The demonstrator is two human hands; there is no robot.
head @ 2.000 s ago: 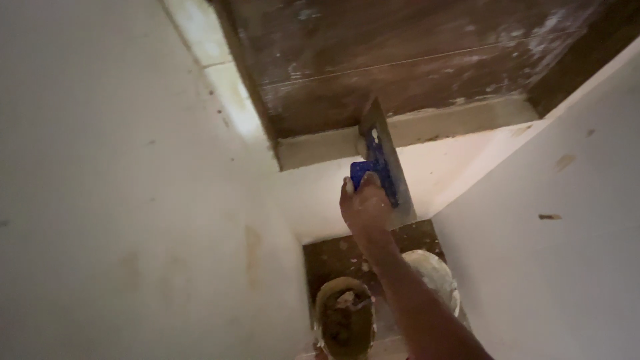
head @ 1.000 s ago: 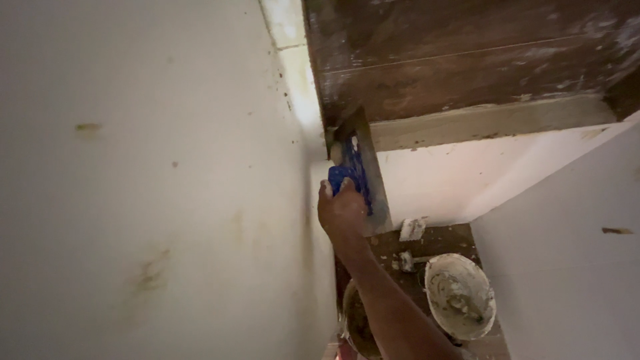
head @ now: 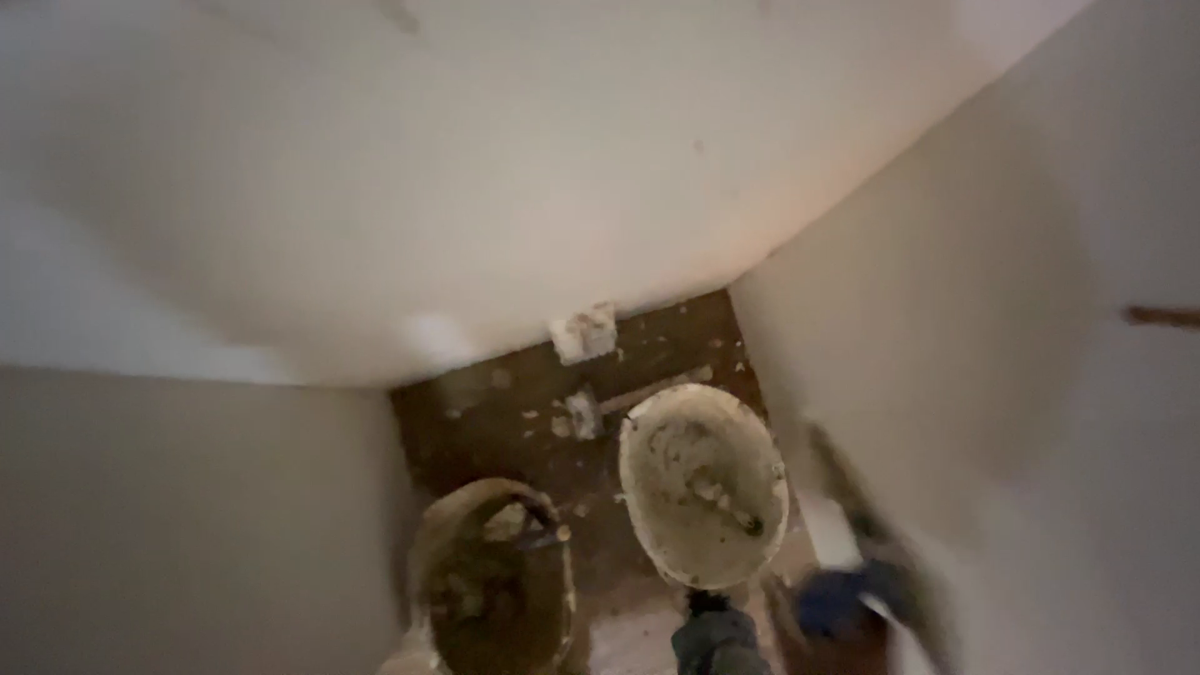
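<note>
My right hand (head: pixel 844 647), dark and blurred at the lower right edge, is closed around the blue handle of a plastering trowel (head: pixel 877 534). The trowel's long blade slants in front of the right wall. To its left, a whitish oval bucket (head: pixel 703 487) holds grey plaster-like material and a small tool or clump. Another bucket (head: pixel 497 581), darker inside, stands at the lower left with a tool lying across its far rim. My left hand cannot be made out; a pale blurred shape beside that bucket is unclear.
Pale walls (head: pixel 937 375) enclose a narrow dark floor (head: pixel 506 403) spattered with plaster. A white block-like piece (head: pixel 584 333) lies by the far wall, near a plaster-covered tool (head: pixel 586 412) with a long handle. A dark shoe or foot (head: pixel 717 637) shows below the whitish bucket.
My right hand and the trowel have moved away from the ledge below the brown panel, down to the lower right. The view has swung strongly downward.
</note>
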